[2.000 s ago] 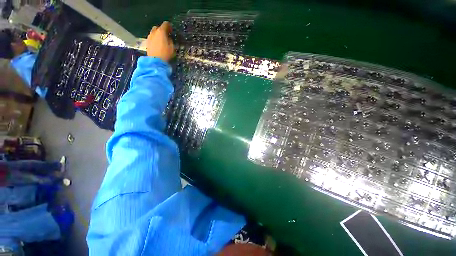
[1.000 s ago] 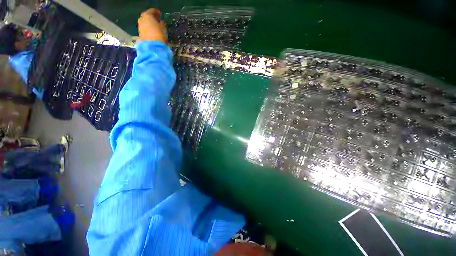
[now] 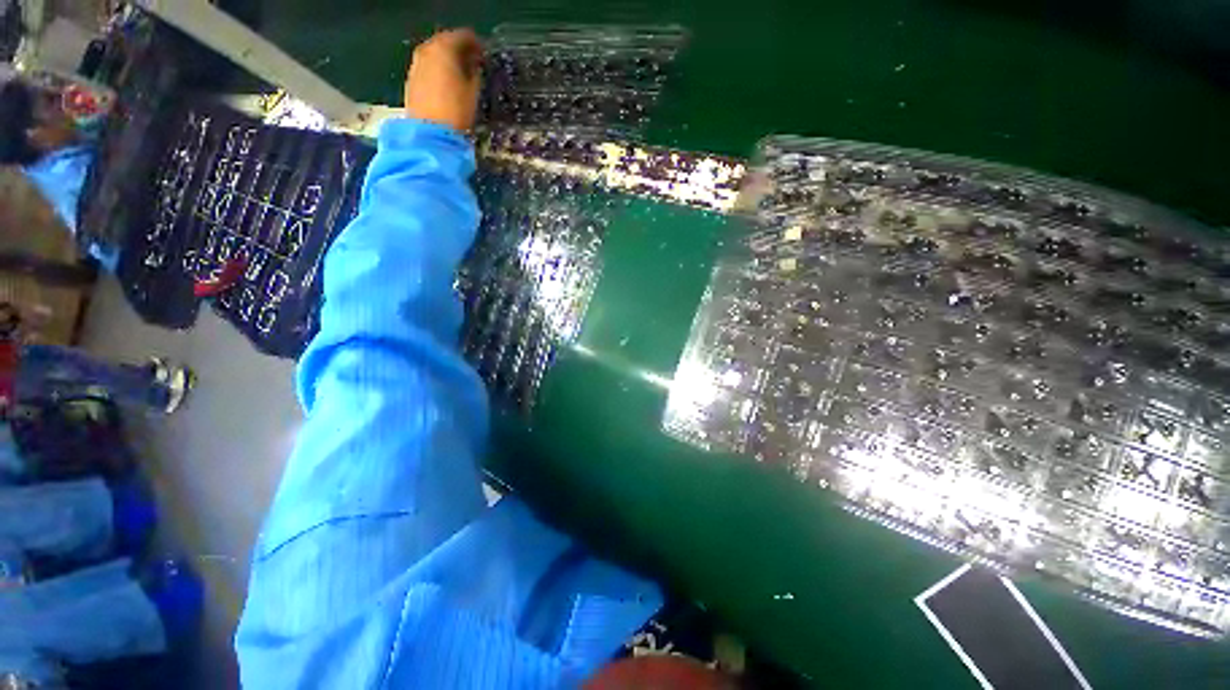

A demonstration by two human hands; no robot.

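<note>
My left hand (image 3: 445, 81), small and blurred at the end of a blue sleeve, is over the left end of a clear blister tray (image 3: 587, 81). Its fingers look curled down, and I cannot tell whether they hold anything. The tray's pockets hold small dark, shiny parts. My right hand is not clearly in view. A blurred reddish-brown shape at the bottom edge cannot be identified.
A large clear blister tray (image 3: 944, 351) covers the right of the green bench (image 3: 654, 290). A dark adhesive strip with white border (image 3: 1005, 634) lies at bottom right. A black tray (image 3: 250, 216) is at left. People in blue smocks sit beyond the bench's left side.
My left hand moved up and left, then back right to the clear tray's left end. Legs of a person now show in the aisle at far left.
</note>
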